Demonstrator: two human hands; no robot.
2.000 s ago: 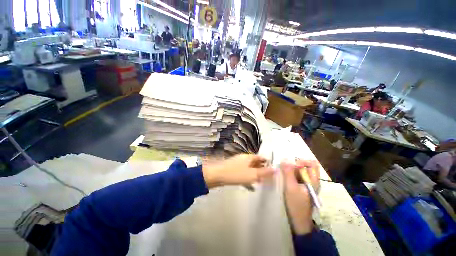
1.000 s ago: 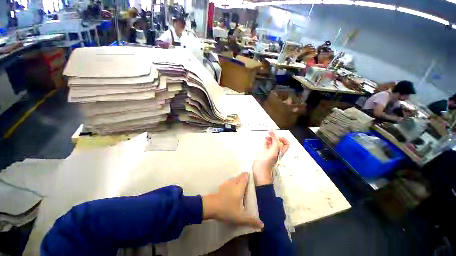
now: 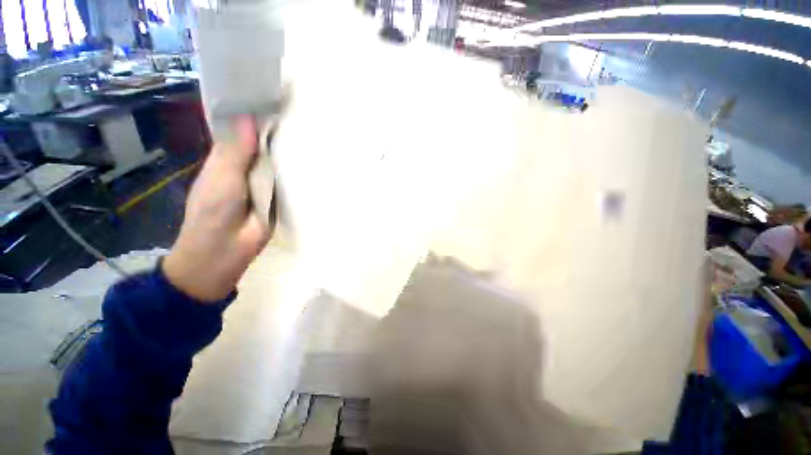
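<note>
A large beige cover panel (image 3: 622, 275) is held up in front of me and fills the middle and right of the view, overexposed and blurred at its centre. A small dark mark shows on its right part. My left hand (image 3: 218, 213) grips its left edge, by a grey-beige flap (image 3: 244, 67). My right hand (image 3: 703, 324) is mostly hidden behind the panel's right edge; only a blurred strip and the dark sleeve show. No pen is visible.
Below the raised panel lie more pale panels (image 3: 240, 355) with dark-edged layers at the bottom. A side pile (image 3: 53, 311) is at left. Blue bin (image 3: 760, 342) and a seated person (image 3: 782, 244) are at right. A cord crosses the left.
The panel has come up off the tabletop and now hides the tall stack. My left hand has moved up and left to its edge; my right hand has moved far right, mostly behind it.
</note>
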